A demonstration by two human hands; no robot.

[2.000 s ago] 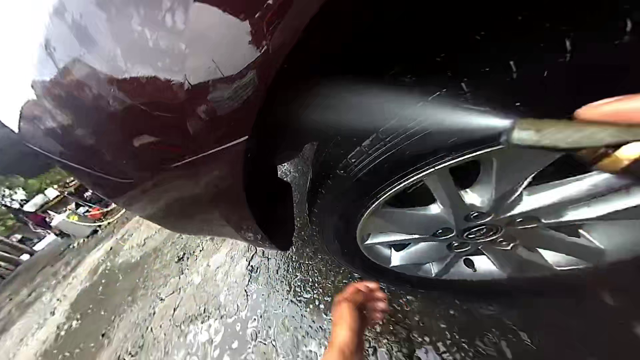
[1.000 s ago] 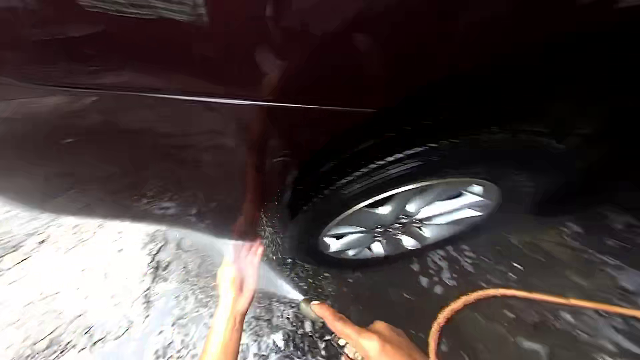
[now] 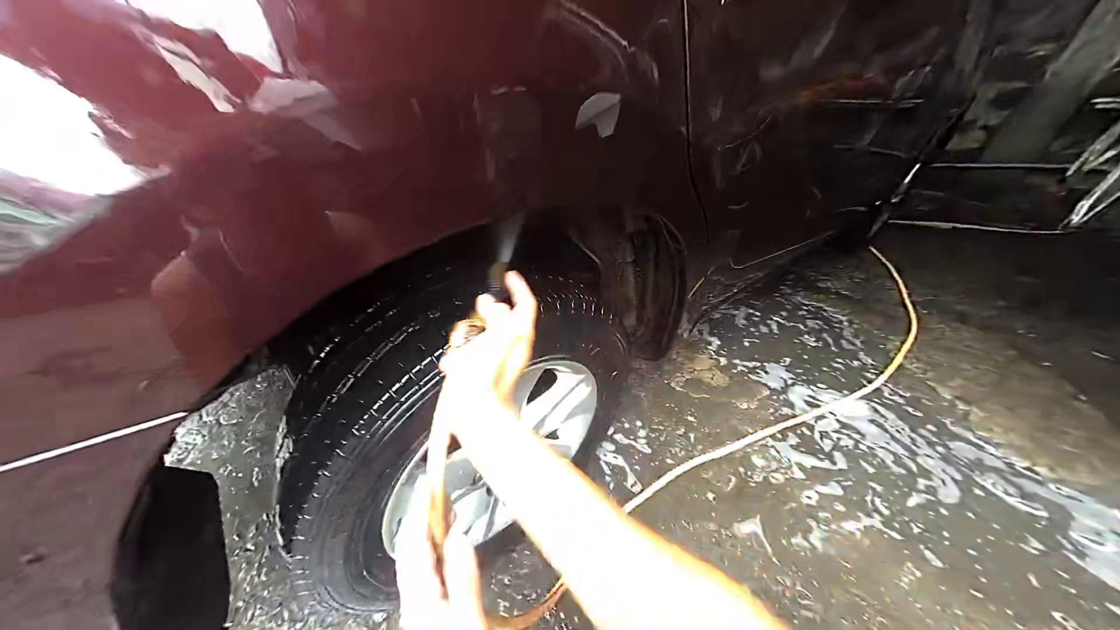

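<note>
My right hand (image 3: 492,337) is shut on a hose nozzle (image 3: 498,278), in front of the tire (image 3: 367,446). A short water spray (image 3: 508,238) leaves its tip upward, into the top of the wheel arch of a dark red car (image 3: 420,166). Below, my left hand (image 3: 437,569) is closed around the hose (image 3: 437,472), over the edge of the silver alloy wheel (image 3: 569,407). Bright light washes out both hands, so finger detail is hard to see.
The orange hose (image 3: 770,429) curves over the wet concrete ground (image 3: 875,499) at the right and runs up past the car's lower edge. A mud flap or liner (image 3: 179,542) hangs at the lower left.
My left hand, earlier beside the body panel in the spray, is now at the hose. The nozzle in my right hand now points up at the wheel arch. The view has shifted widely.
</note>
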